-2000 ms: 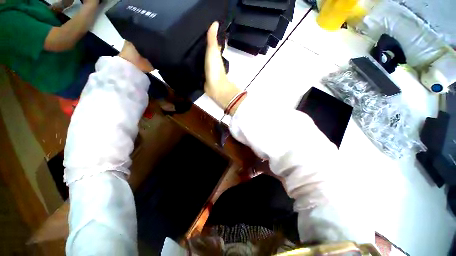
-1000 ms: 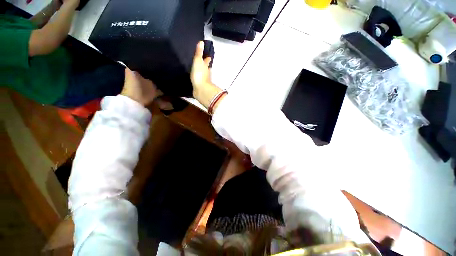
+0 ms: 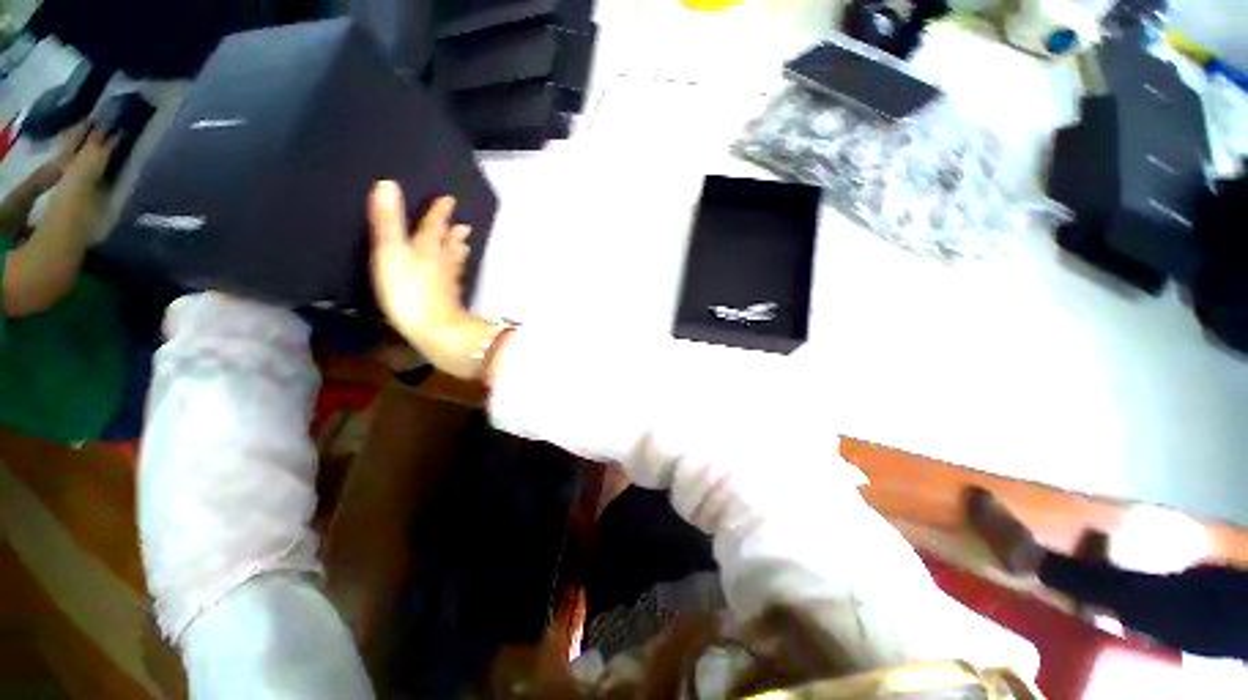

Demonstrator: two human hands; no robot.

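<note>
A large stack of black lettered boxes (image 3: 240,178) is tilted at the upper left. My right hand (image 3: 424,280) presses on its right side, fingers spread. My left hand is at its lower edge, almost wholly hidden by the stack; only the sleeve shows clearly. A black open box base (image 3: 753,253) lies on the white table, with a small white cable at its near end.
A clear bag of cables (image 3: 890,171) bears a flat dark smartphone (image 3: 862,78). Black boxes stand at right (image 3: 1129,164) and upper centre (image 3: 507,69). Co-workers' arms show at left (image 3: 55,233) and lower right (image 3: 1136,602). A dark opening (image 3: 479,533) lies below the table edge.
The stack and both my hands have moved left and turned. The view has swung right, so the open box base and cable bag appear further left. A limb has come into view at lower right.
</note>
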